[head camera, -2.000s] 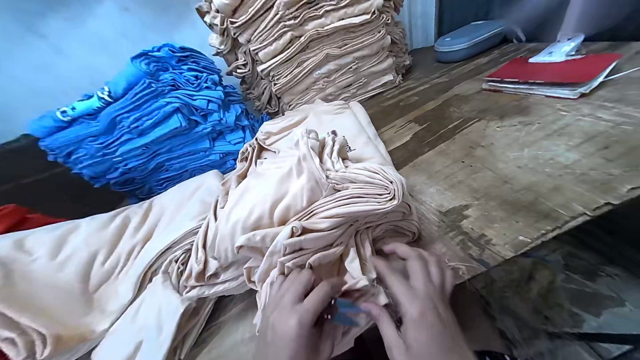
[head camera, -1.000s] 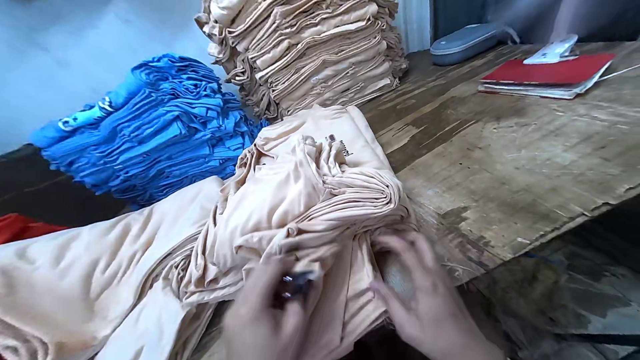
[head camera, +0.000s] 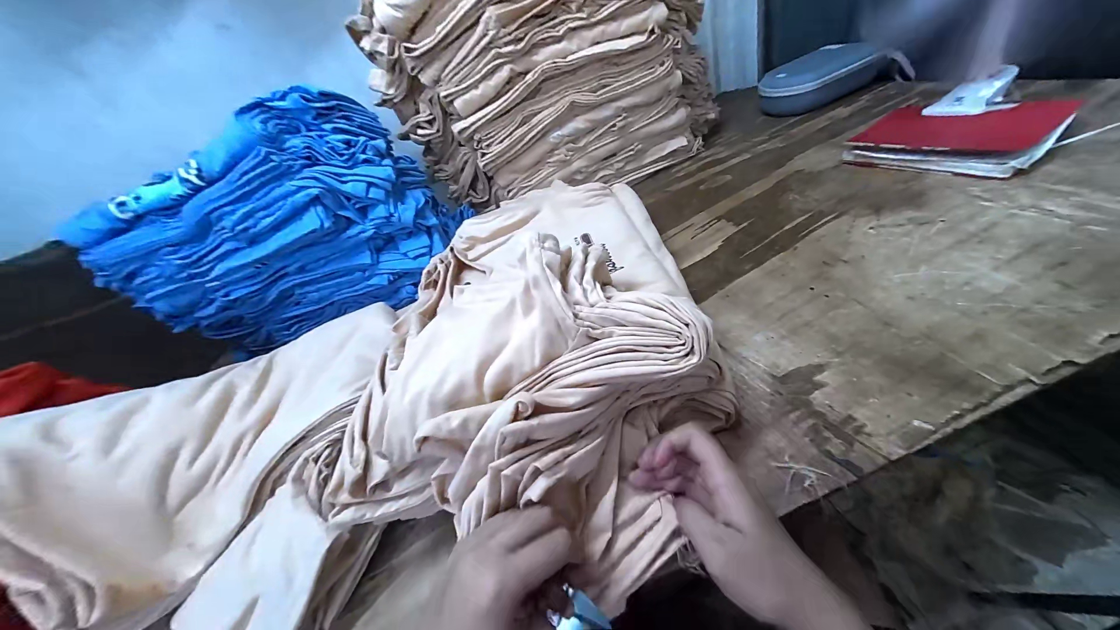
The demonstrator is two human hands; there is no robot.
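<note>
A thick bundle of folded beige fabric pieces (head camera: 612,367) lies at the table's near edge, small dark print on its upper part. My left hand (head camera: 512,556) is closed around a small blue-and-white tool (head camera: 577,610), mostly hidden under the fingers, and rests against the bundle's lower folds. To its right, my right hand (head camera: 709,499) has its fingers curled at the cloth hanging from the bundle's near right side; whether cloth is pinched between them cannot be told. More beige cloth (head camera: 175,472) spreads out to the left.
Behind stands a tall stack of folded beige fabric (head camera: 569,87), with a blue fabric pile (head camera: 280,219) left of it. A grey zip case (head camera: 822,77) and a red-covered book (head camera: 962,131) with a white clip (head camera: 971,94) lie on the wooden table (head camera: 927,289). Red cloth (head camera: 48,388) shows at far left.
One second ago my left hand was farther left on the cloth, the tool showing above its fingers; now it is nearer my right hand and lower. My right hand's fingers have curled in.
</note>
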